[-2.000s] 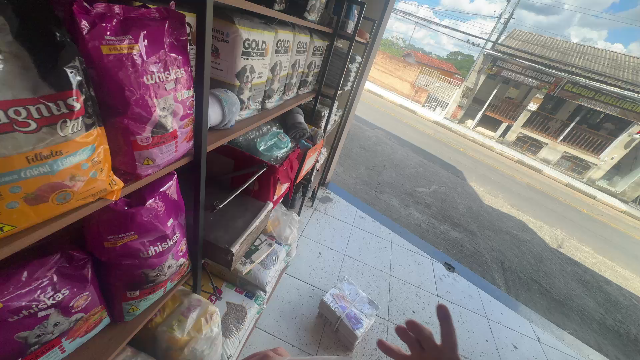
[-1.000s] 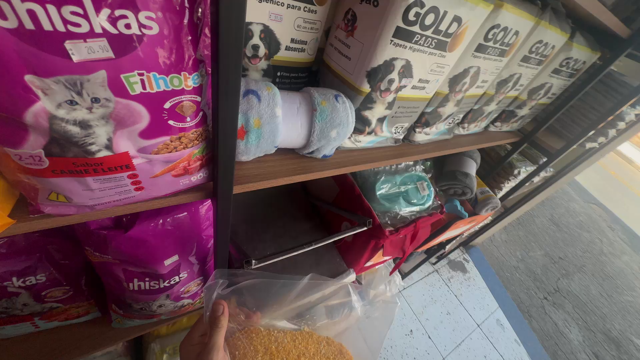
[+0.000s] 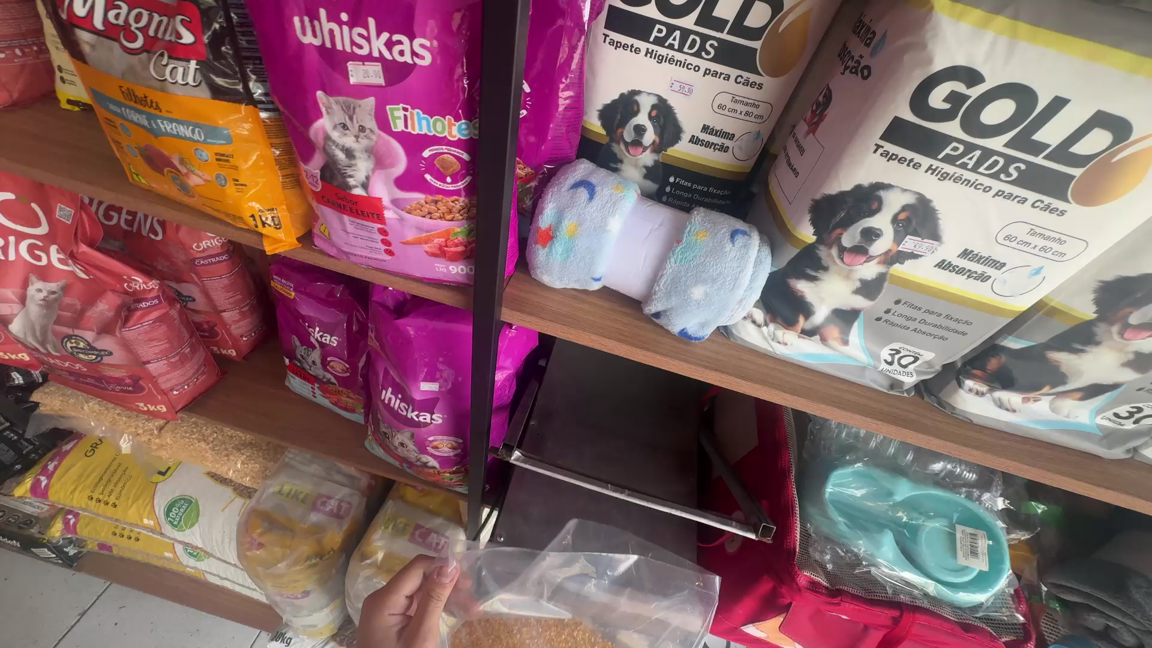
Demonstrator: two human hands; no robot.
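Note:
My left hand (image 3: pixel 409 601), low in the view, pinches the top edge of a clear plastic bag (image 3: pixel 585 576) between thumb and fingers. Tan granules (image 3: pixel 531 632) show at the bottom of the bag, cut off by the frame. My right hand is not in view. Behind the bag are a dark panel with a metal bar (image 3: pixel 630 493) and purple Whiskas bags (image 3: pixel 418 396). Above, a rolled light-blue fleece blanket (image 3: pixel 648 247) with a white band lies on the wooden shelf.
A black upright post (image 3: pixel 494 225) divides the shelves. Gold Pads packs (image 3: pixel 954 207) stand at right. Below them, a teal pet bowl (image 3: pixel 918 535) in plastic sits on a red mesh-sided container (image 3: pixel 783 549). Litter bags (image 3: pixel 117 481) lie at lower left.
The view has swung from the street and floor toward the shelves. Two seconds ago an open hand showed at the bottom; the clear bag is in hand one second ago and now.

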